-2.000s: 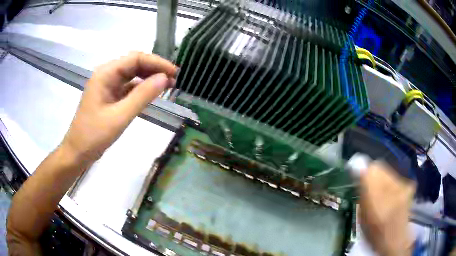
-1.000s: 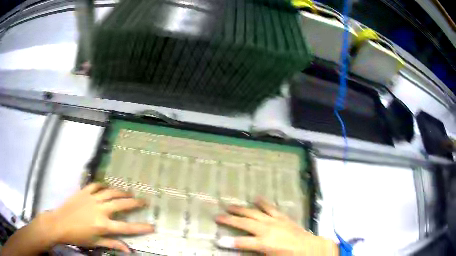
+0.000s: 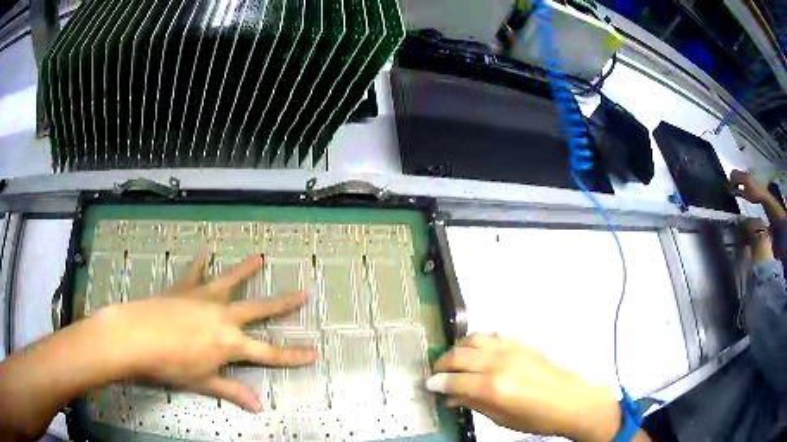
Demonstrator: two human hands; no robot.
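The pale PCB panel [image 3: 345, 293] lies flat inside the dark-edged green solder carrier [image 3: 259, 210]. My left hand [image 3: 211, 337] rests on the panel with its fingers spread, holding nothing. My right hand [image 3: 509, 384] is at the carrier's right edge, fingers bent together, with a white cover on one fingertip at the panel's right side. Whether it grips anything there is hidden. A bright blue strap [image 3: 632, 419] is on my right wrist.
Behind the carrier stands a rack of upright green boards [image 3: 207, 95]. A black tray [image 3: 492, 121] is right of it, with another black tray [image 3: 697, 168] further right. A blue coiled cord [image 3: 569, 121] hangs down to my wrist. Another person's hand [image 3: 752, 188] and sleeve show at the far right.
The pale panel now covers the carrier's inside, which was bare of it two seconds ago. My left hand has moved onto the panel's middle; my right hand has moved to its right edge. The view has shifted right.
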